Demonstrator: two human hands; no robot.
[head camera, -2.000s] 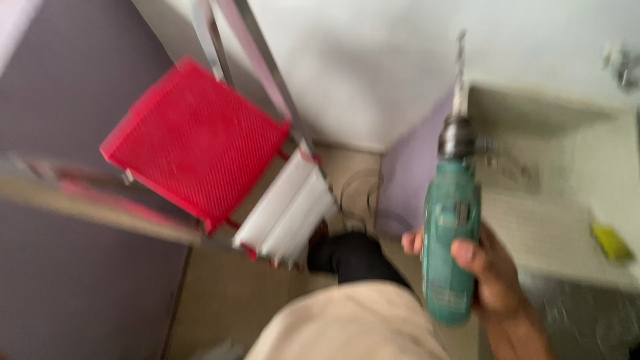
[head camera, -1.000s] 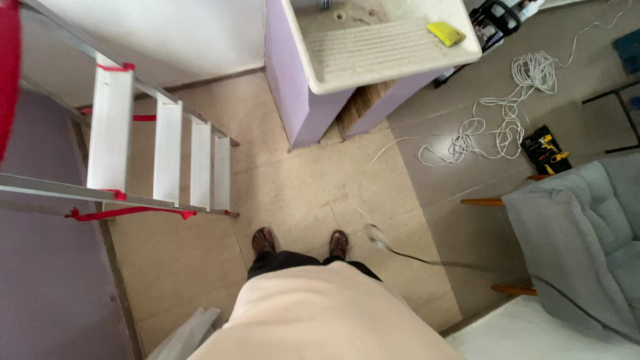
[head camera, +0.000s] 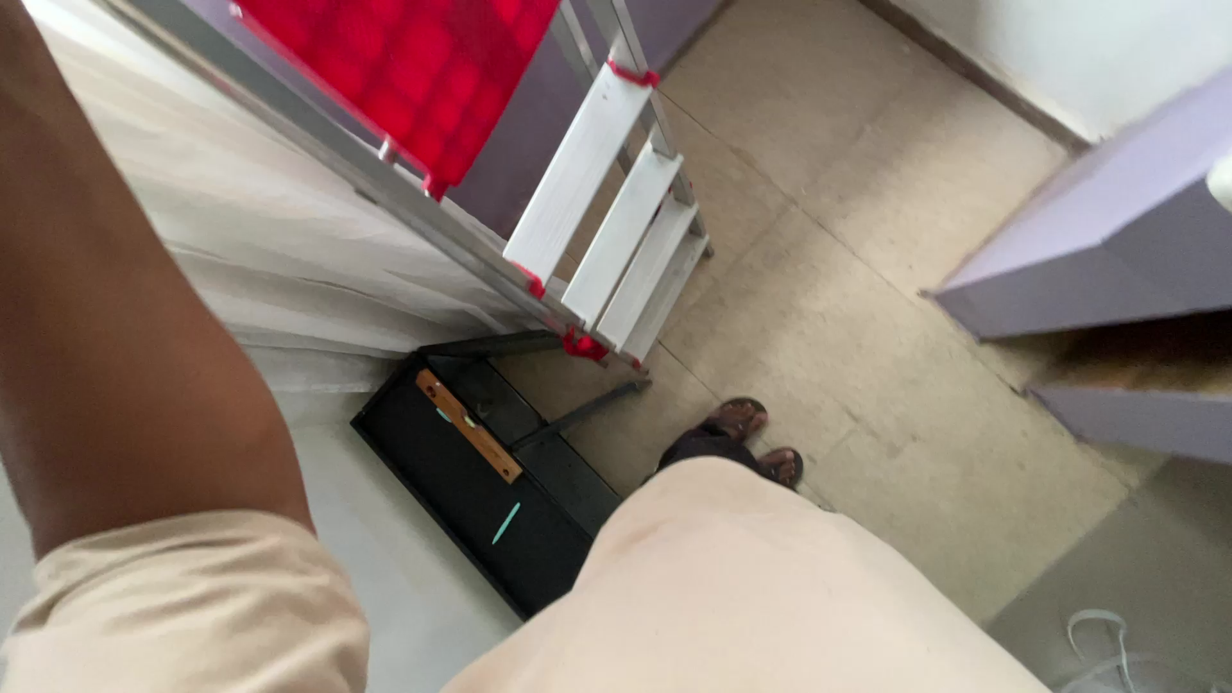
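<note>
Neither of my hands shows at this moment. My bare left arm rises along the left edge, and its hand lies outside the view. Beside that arm stands an aluminium stepladder (head camera: 590, 173) with white steps and a red ribbed platform (head camera: 404, 67) at its top. Below the ladder's foot, a wooden spirit level (head camera: 469, 426) and a thin turquoise stick-like thing (head camera: 505, 524) lie on a black shelf or low table (head camera: 433, 481). The power drill seen earlier is not in view.
A pale curtain or sheet (head camera: 279, 231) hangs behind the ladder at left. My sandalled feet stand on the tiled floor (head camera: 828, 318). At right is a purple partition (head camera: 1068, 231) with a wooden shelf (head camera: 1155, 361); a white cable (head camera: 1097, 616) lies at lower right.
The view has swung away from the sink toward the ladder and the black shelf. My hand with the green drill, seen two seconds ago, is out of view. My left arm has come into view.
</note>
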